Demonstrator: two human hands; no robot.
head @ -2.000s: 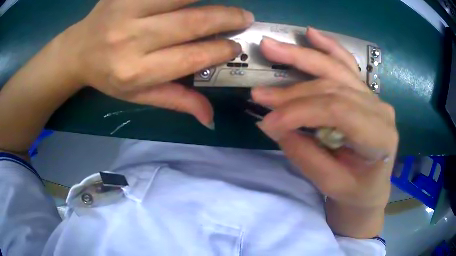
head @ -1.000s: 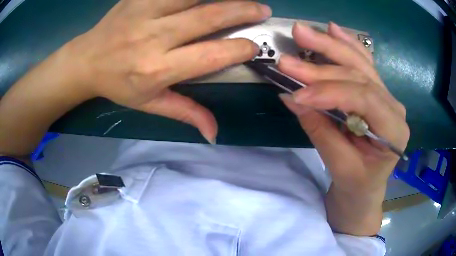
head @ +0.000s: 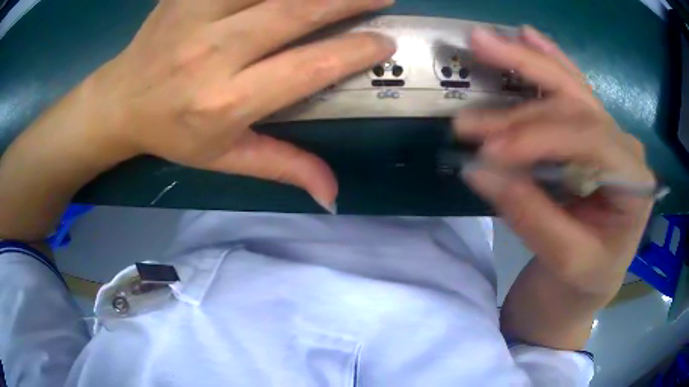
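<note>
The silver-grey fixture plate (head: 412, 104) lies on the green bench top. Two stations with round dark holes over a dark slot show at its middle. My left hand (head: 204, 91) covers the plate's left part, its fingertips resting on the plate and its thumb apart over the bench. My right hand (head: 559, 159) is blurred and holds the tweezers (head: 619, 181), with a yellowish lump on the shank, at the plate's right front. The tweezer tips are too blurred to read. Fingers of my right hand cover the plate's right part.
The green bench top (head: 249, 189) has a pale scratch near its front edge. Below are my white uniform (head: 287, 302) with a clip badge (head: 125, 298), and blue plastic items (head: 661, 253) at lower right and lower left. A dark edge stands at the far right.
My right hand and the tweezers have moved right, and the tips are away from the station they were at. The plate has shifted slightly left and its middle stations are uncovered.
</note>
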